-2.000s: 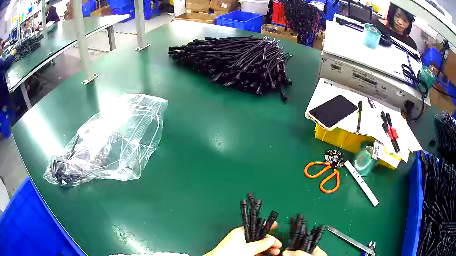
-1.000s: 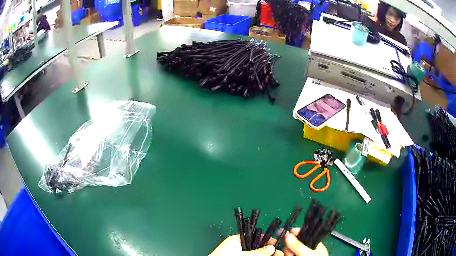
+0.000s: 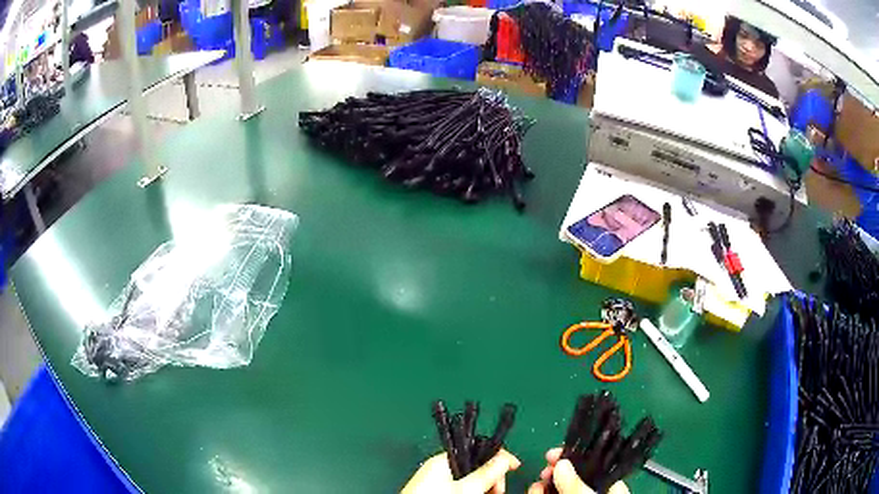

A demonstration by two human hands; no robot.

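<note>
My left hand (image 3: 461,477) is at the bottom edge, closed around a small bunch of black connector leads (image 3: 469,434) whose thicker ends point up. My right hand (image 3: 571,479) is just to its right, closed around a fuller bunch of black leads (image 3: 602,439). Both hands are cut off by the picture's bottom edge, and the lower parts of the bunches are hidden. The two bunches are apart. A slim silver tool (image 3: 677,477) lies right beside my right hand, partly hidden.
A pile of leads (image 3: 414,140) lies on the green table's (image 3: 386,318) far side, a clear bag (image 3: 207,294) at left. At right are orange-handled scissors (image 3: 599,349), a white marker (image 3: 674,359), a smartphone (image 3: 614,226) on paper and a blue bin (image 3: 783,405) of leads. A person sits opposite.
The hands have drawn slightly apart. The single lead between them a second ago no longer shows there. The phone's screen has lit up since the earliest frame. The view has shifted slightly.
</note>
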